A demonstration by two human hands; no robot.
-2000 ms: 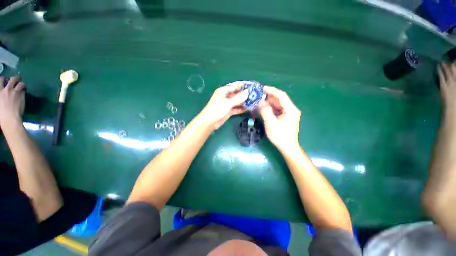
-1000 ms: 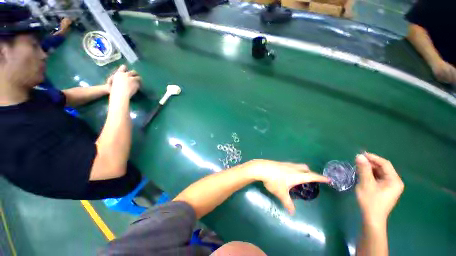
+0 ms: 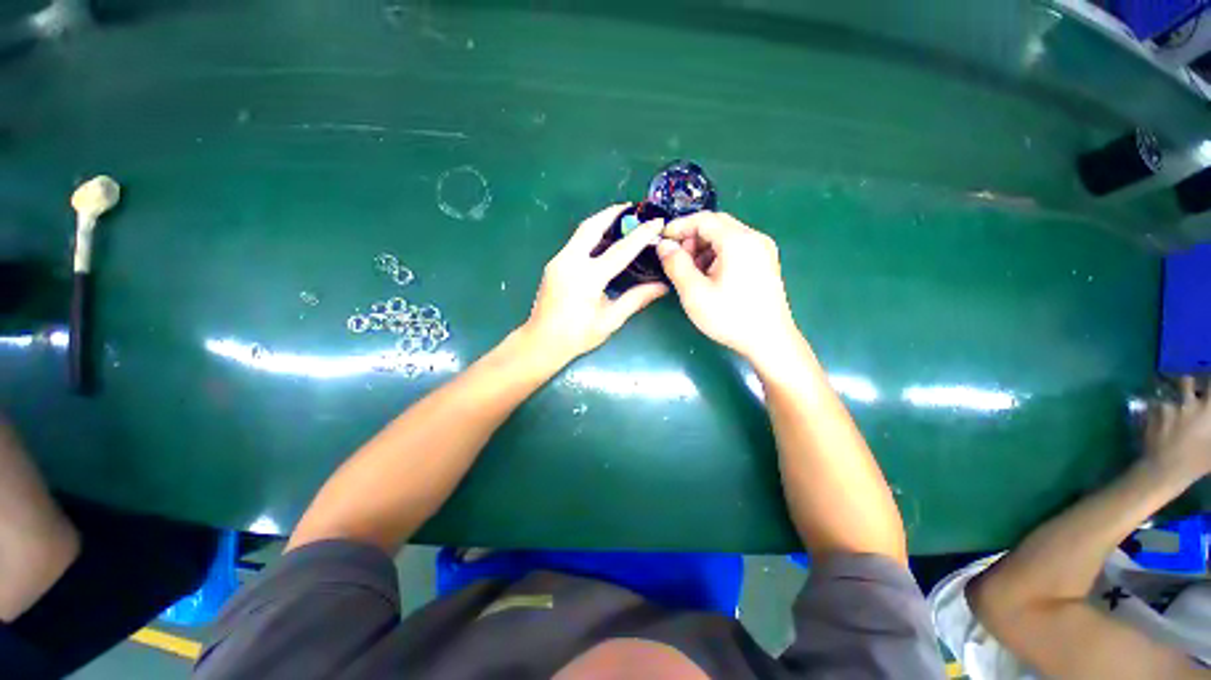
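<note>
A black housing point(image 3: 635, 260) stands on the green bench in front of me, its mouth partly covered by my fingers. My left hand point(image 3: 587, 282) is curled around its left side and holds it. A round dark part point(image 3: 680, 189) with shiny marks lies just beyond the housing. My right hand point(image 3: 724, 272) has its thumb and fingertips pinched together at the housing mouth; what they pinch is too small to tell. A small pale spot shows at the mouth beside my left fingers.
Small silver rings point(image 3: 405, 326) lie left of my hands, with a thin clear ring point(image 3: 464, 193) beyond them. A mallet with a cream head point(image 3: 94, 199) lies far left. At right are a black cylinder point(image 3: 1122, 165), a blue box point(image 3: 1186, 311) and a neighbour's arm point(image 3: 1082, 538).
My view has swung back from the left to the bench in front. My left hand, spread open before, now holds the housing. My right hand has let go of the round part and come to the housing mouth.
</note>
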